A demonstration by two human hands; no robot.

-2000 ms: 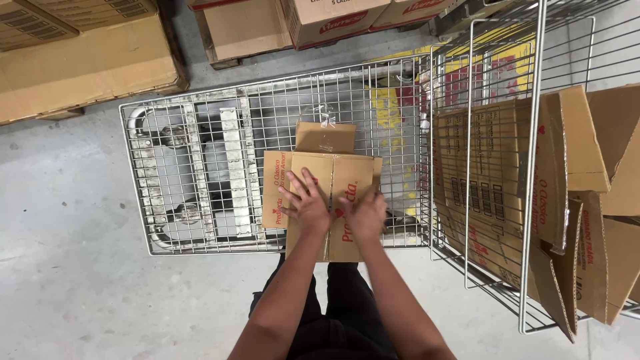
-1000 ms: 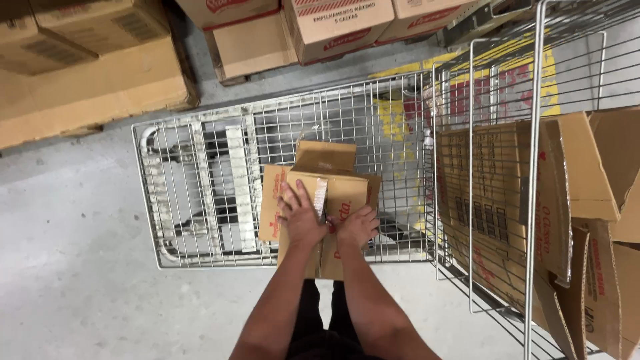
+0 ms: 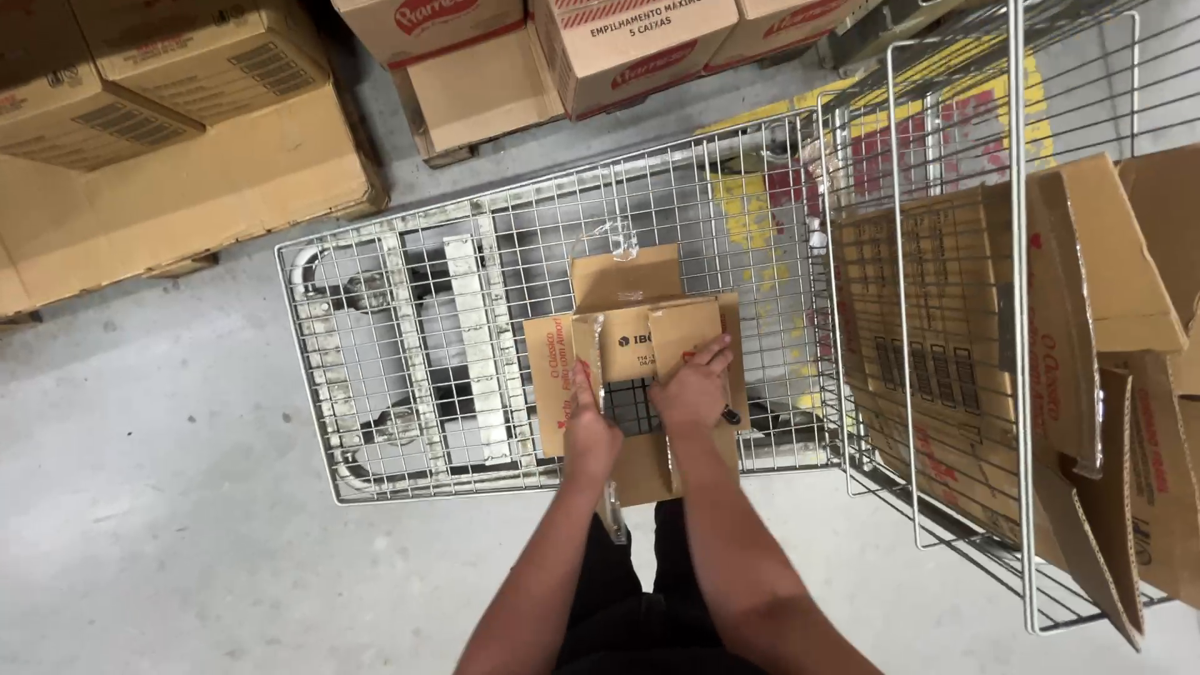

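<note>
A small brown cardboard box (image 3: pixel 625 343) with red print stands on the wire mesh shelf (image 3: pixel 427 281) of a metal cart. Its flaps spread outward, and mesh shows through its middle. My left hand (image 3: pixel 591 427) grips the left top flap, which has clear tape along its edge. On the right top flap (image 3: pixel 689 328) lies my right hand (image 3: pixel 696 389), its fingers bent over the flap's right part. A small dark object (image 3: pixel 730 414) shows beside that hand; what it is I cannot tell. Clear tape (image 3: pixel 619 239) sticks up beyond the far flap.
Flattened cardboard boxes (image 3: pixel 947 356) lean inside the wire side cage (image 3: pixel 1024 309) at the right. Beyond the cart are printed cartons (image 3: pixel 637 47) on a pallet. Larger cartons (image 3: pixel 216 56) stand on a cardboard-covered pallet at the upper left. Grey floor (image 3: pixel 169 487) surrounds the cart.
The box's top flaps, together one second ago, are now parted, showing its inside. My hands have moved apart with the flaps.
</note>
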